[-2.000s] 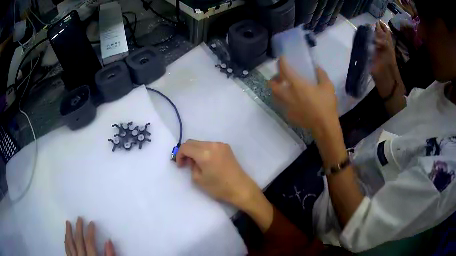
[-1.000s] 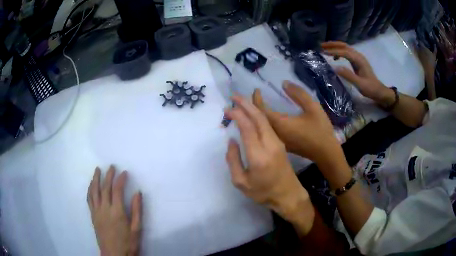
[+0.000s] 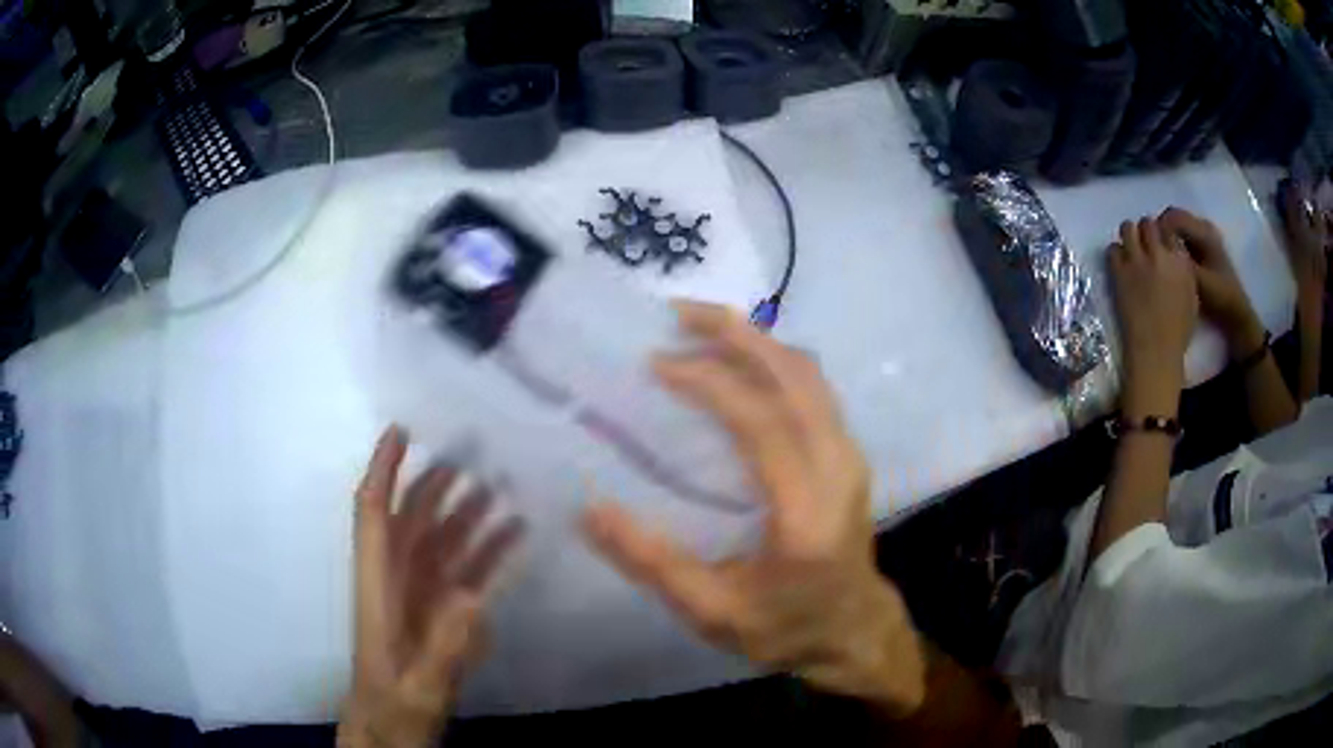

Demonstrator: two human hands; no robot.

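A small black square cooling fan [image 3: 471, 268] with a pale round centre is blurred over the white foam sheet [image 3: 307, 512], above and between my hands. Its thin red-black lead runs down right toward my right hand [image 3: 775, 512], which is open with fingers apart and blurred. I cannot tell whether the lead touches that hand. My left hand [image 3: 424, 570] is open and empty below the fan, fingers spread. A cluster of small black brackets [image 3: 643, 231] with pale centres lies right of the fan. A dark cable with a blue plug [image 3: 765, 313] lies behind my right hand.
Dark foam rings [image 3: 504, 117] stand in a row at the back. A film-wrapped black part [image 3: 1031, 278] lies at right, beside another person's hands [image 3: 1155, 292]. More dark rings [image 3: 1009, 114] stand at the back right. A white cable [image 3: 319, 190] loops at left.
The fan has moved left from beside the other person's hands onto the sheet before me. That person's hands have drawn back right. My left hand has lifted and spread. The camera view has shifted left.
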